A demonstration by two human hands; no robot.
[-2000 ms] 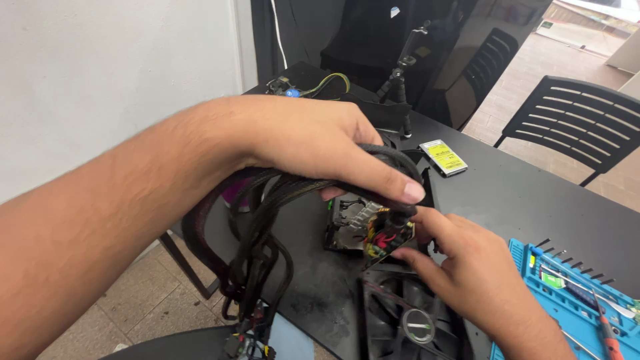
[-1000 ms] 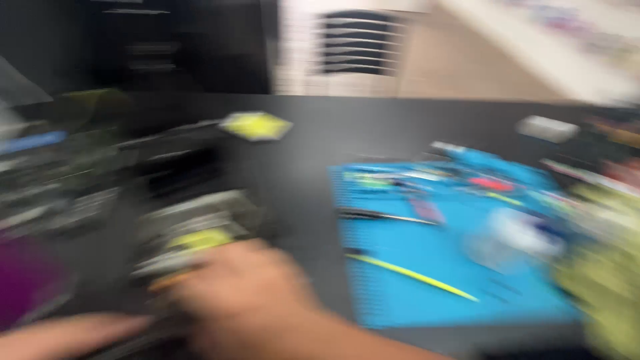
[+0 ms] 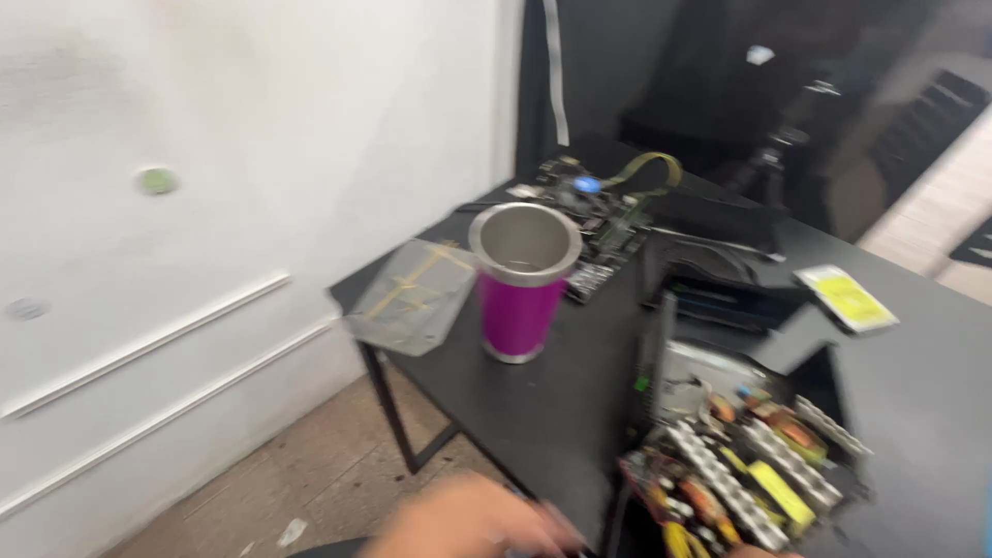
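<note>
My left hand (image 3: pixel 480 521) is at the bottom edge, blurred and partly cut off, near the table's edge; whether it holds anything cannot be told. Of my right hand only a sliver of skin (image 3: pixel 756 552) shows at the bottom, below the opened computer power supply (image 3: pixel 744 457). That power supply lies on the black table with its heat sinks, coils and yellow transformer exposed. To its left a purple steel tumbler (image 3: pixel 521 310) stands upright, with no lid. Behind the tumbler lies a circuit board (image 3: pixel 601 209) with a yellowish ribbon cable.
A translucent bag with yellow tape (image 3: pixel 418 291) lies at the table's left corner. A drive with a yellow label (image 3: pixel 846 298) is at the right. Black flat parts (image 3: pixel 713 232) lie behind the power supply. A small tripod (image 3: pixel 775 155) rises at the back, and a white wall (image 3: pixel 232 194) borders the left.
The view has swung far to the left since one second ago. The bundle of black cables that my left hand held two seconds ago is out of sight, and both hands are now low in view.
</note>
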